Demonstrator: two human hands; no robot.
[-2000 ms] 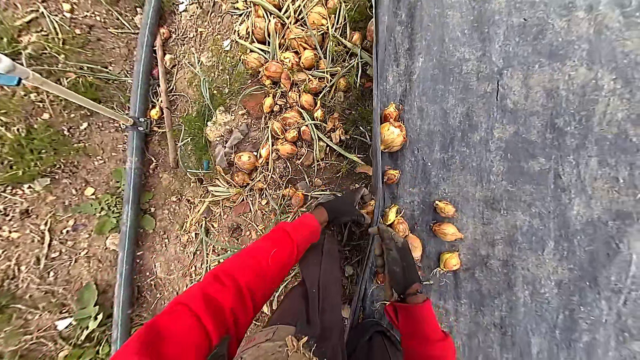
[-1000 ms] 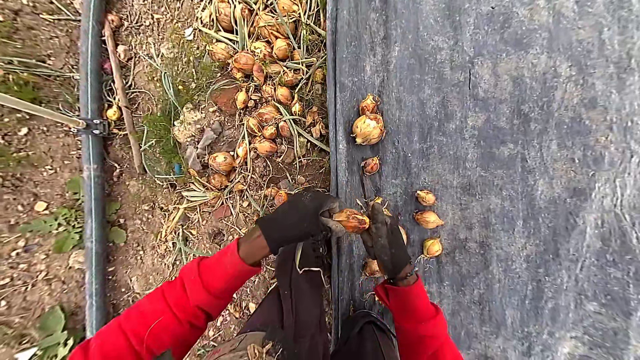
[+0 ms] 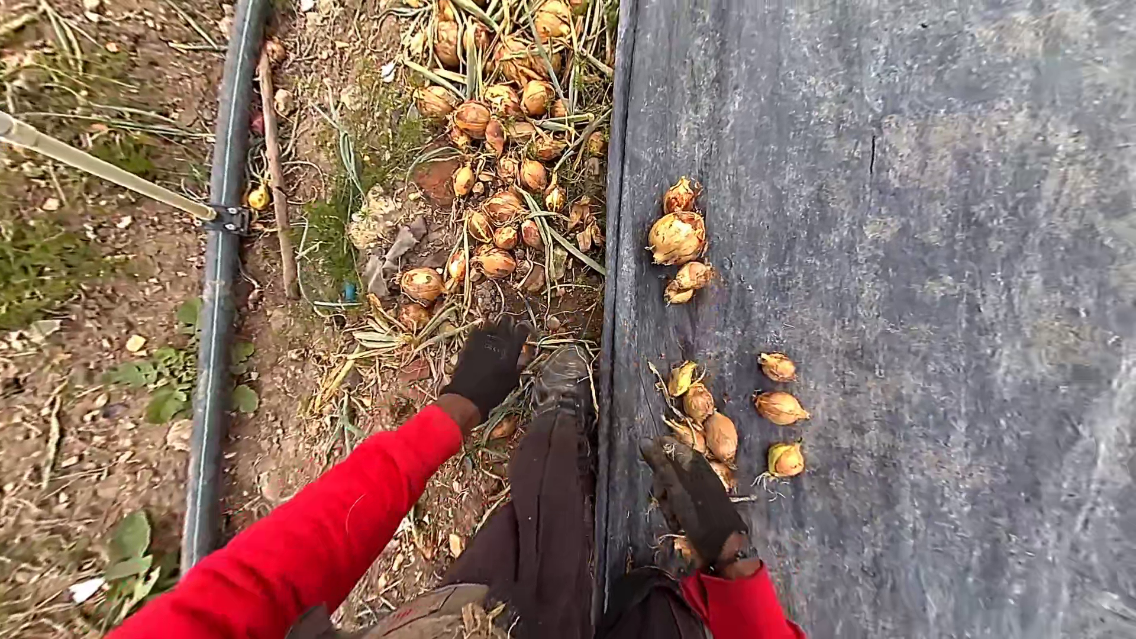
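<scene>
Gloved in dark fabric, my left hand [image 3: 488, 366] reaches down to the soil beside my boot, just below the heap of onions [image 3: 506, 209]; its fingertips are partly hidden, and whether it grips anything cannot be told. My right hand [image 3: 690, 497], also gloved, is over the dark ground sheet [image 3: 932, 319], close to a small cluster of onions [image 3: 721, 437]; its palm side and what may be under it are hidden. Several onions lie to the right of that cluster, one of them a brown onion [image 3: 781, 408]. Farther up the sheet sits a larger onion [image 3: 677, 238] touching smaller ones.
A dark pipe [image 3: 222, 293] runs along the ground at left, with a pale pole [image 3: 106, 169] clamped to it. Near the pipe lies a wooden stick [image 3: 277, 177]. My boot [image 3: 564, 382] stands beside the sheet's raised edge [image 3: 612, 293].
An onion was between my hands one second ago; now they are apart. My left hand has moved to the soil by the heap. Another onion now lies by the large one on the sheet.
</scene>
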